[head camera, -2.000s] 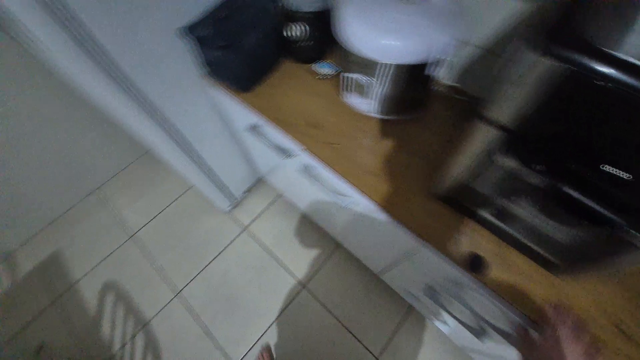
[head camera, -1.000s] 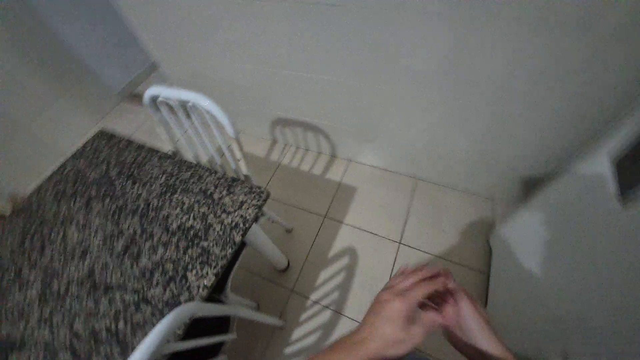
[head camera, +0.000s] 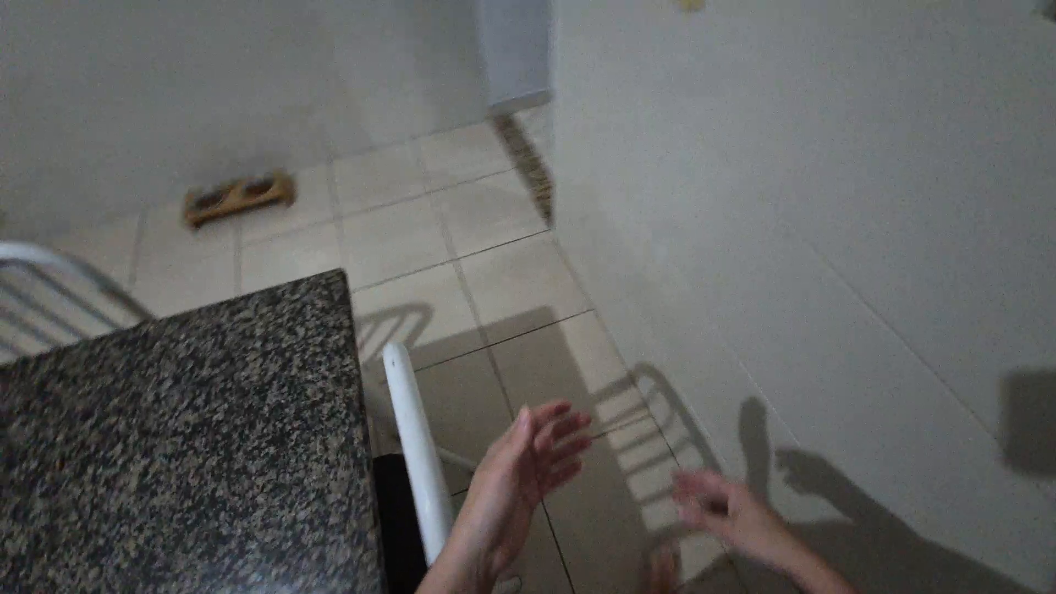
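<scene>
My left hand (head camera: 528, 462) is raised in the lower middle, fingers spread and slightly curled, holding nothing. It is just right of the white back rail of a chair (head camera: 417, 445) tucked beside the granite table. To its right, my right hand (head camera: 718, 503) is also empty, its fingers loosely bent and somewhat blurred. A gap of tiled floor shows between the two hands. The speckled granite tabletop (head camera: 206, 437) fills the lower left, and neither hand touches it.
Another white chair (head camera: 58, 280) stands at the table's far left side. A wooden stand with two bowls (head camera: 239, 198) sits on the floor by the far wall. A pale wall (head camera: 808, 231) runs along the right. A doorway with a patterned threshold strip (head camera: 525, 165) lies beyond.
The view has swung from a kitchen counter to the table and beyond. My hands, together or nearly so one second ago, are now apart.
</scene>
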